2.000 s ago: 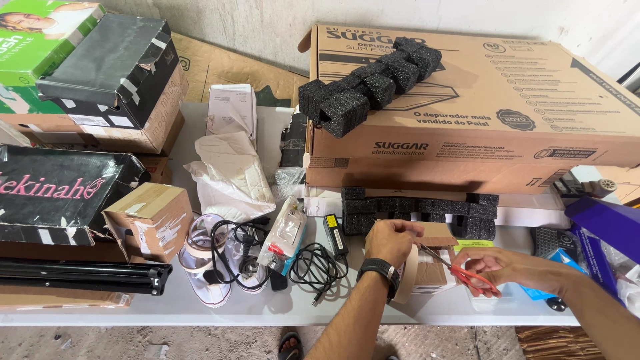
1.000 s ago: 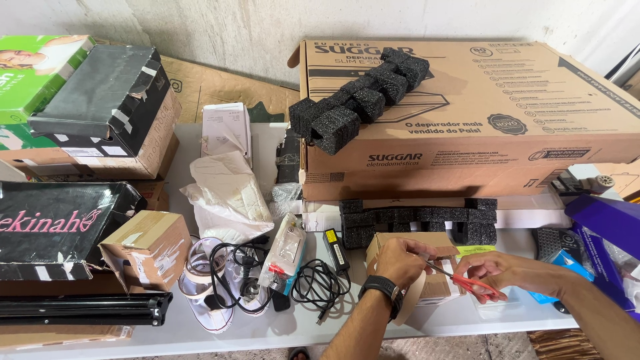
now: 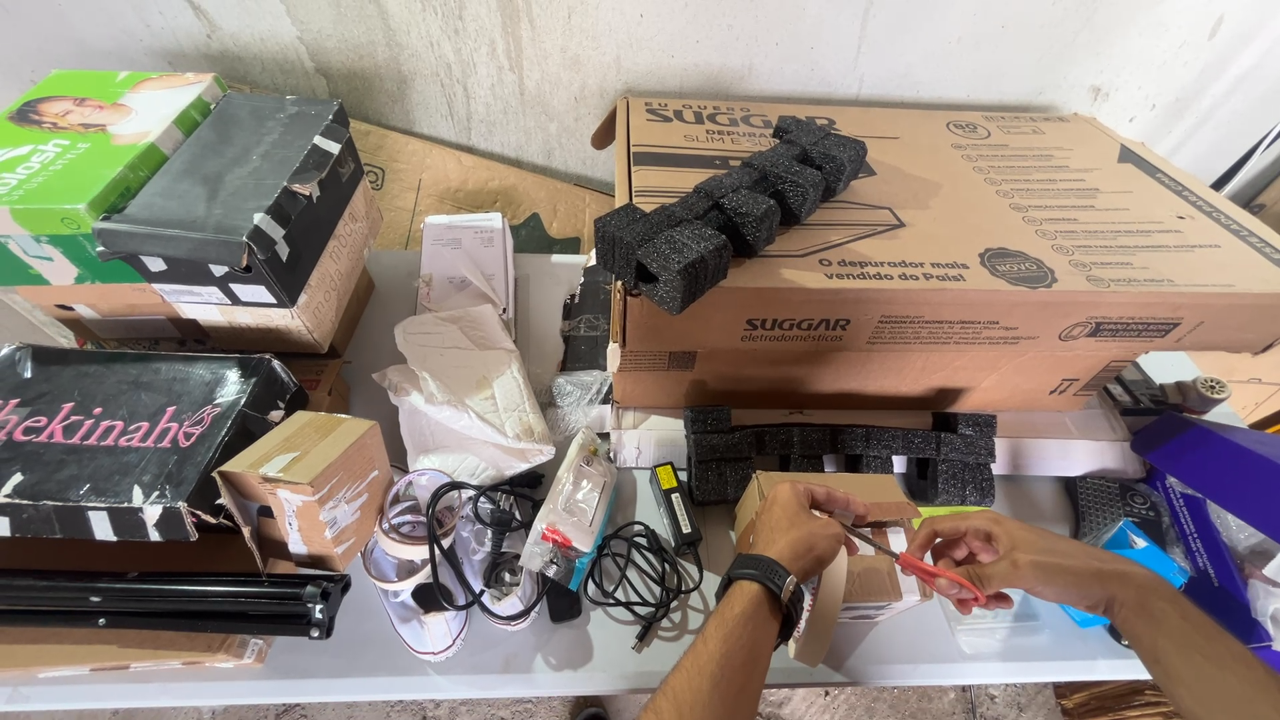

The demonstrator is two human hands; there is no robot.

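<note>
My right hand (image 3: 975, 560) holds red-handled scissors (image 3: 925, 572) by the handle, their blades pointing left toward my left hand (image 3: 800, 525). That hand, with a black watch on its wrist, is at the top left of a small cardboard box (image 3: 880, 580), its fingers bent close to the blade tips. What its fingertips pinch is hidden. A roll of beige tape (image 3: 822, 612) stands on edge against the box's left side, below the left palm. Behind the box lies a black foam packing strip (image 3: 840, 450).
A large cardboard carton (image 3: 950, 250) with another foam strip (image 3: 735, 210) on it spans the back. Left of my hands are a power adapter (image 3: 675, 508), white shoes (image 3: 425, 590), a padded envelope (image 3: 470, 385) and a small carton (image 3: 310, 480). A purple box (image 3: 1200, 550) stands at right.
The scissors stay in my right hand at the small box. My left hand has shifted slightly over the box top since the earliest frame.
</note>
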